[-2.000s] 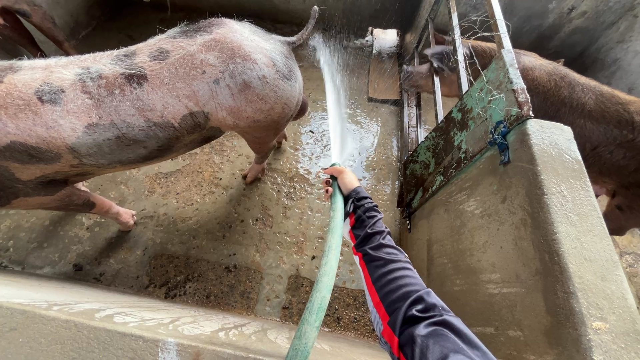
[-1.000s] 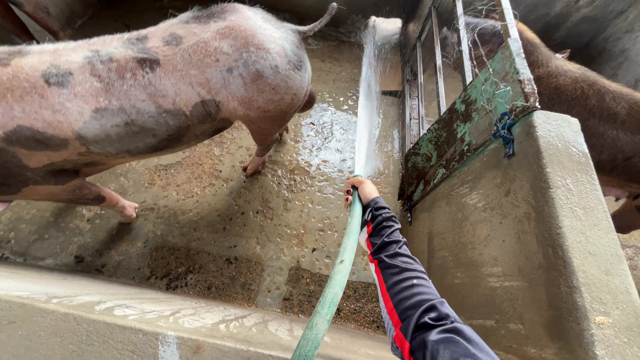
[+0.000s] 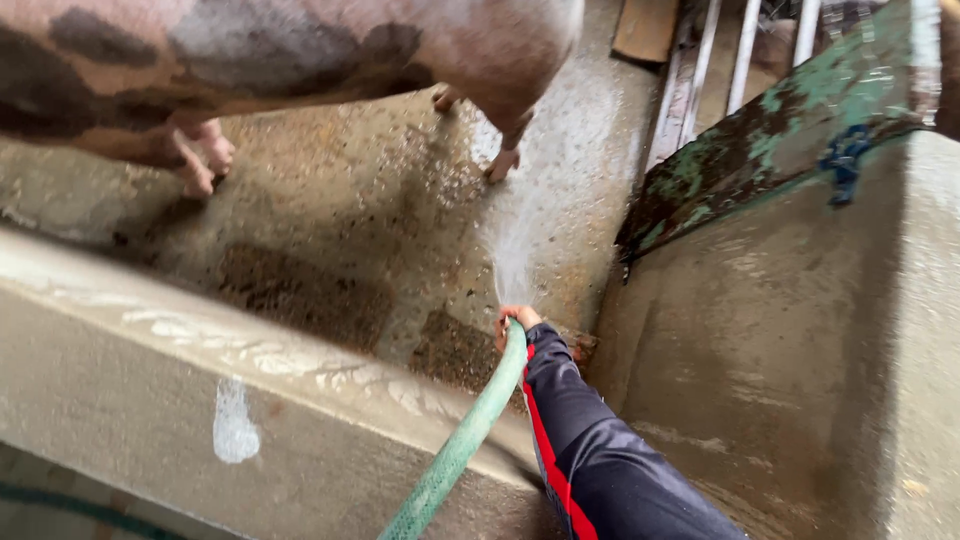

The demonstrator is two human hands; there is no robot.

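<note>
My right hand (image 3: 519, 318), below a dark sleeve with a red stripe, is closed around the end of a green hose (image 3: 457, 450). Water (image 3: 514, 259) sprays from the hose end in a fan onto the wet concrete floor (image 3: 337, 195) of a pen. Just beyond the spray stands a pink pig with dark patches (image 3: 300, 52), its hind foot near the wetted floor. My left hand is not in view.
A low concrete wall (image 3: 300, 375) crosses the lower left, and a thick concrete wall (image 3: 757, 360) rises at the right. A rusty green metal gate (image 3: 765, 142) with pale bars has a blue tie (image 3: 846, 163) on it. Dark droppings (image 3: 300, 292) lie near the low wall.
The spray, earlier aimed at the far floor beside the gate, now lands closer, near the pig's hind foot. The view has shifted considerably. My right hand still grips the hose.
</note>
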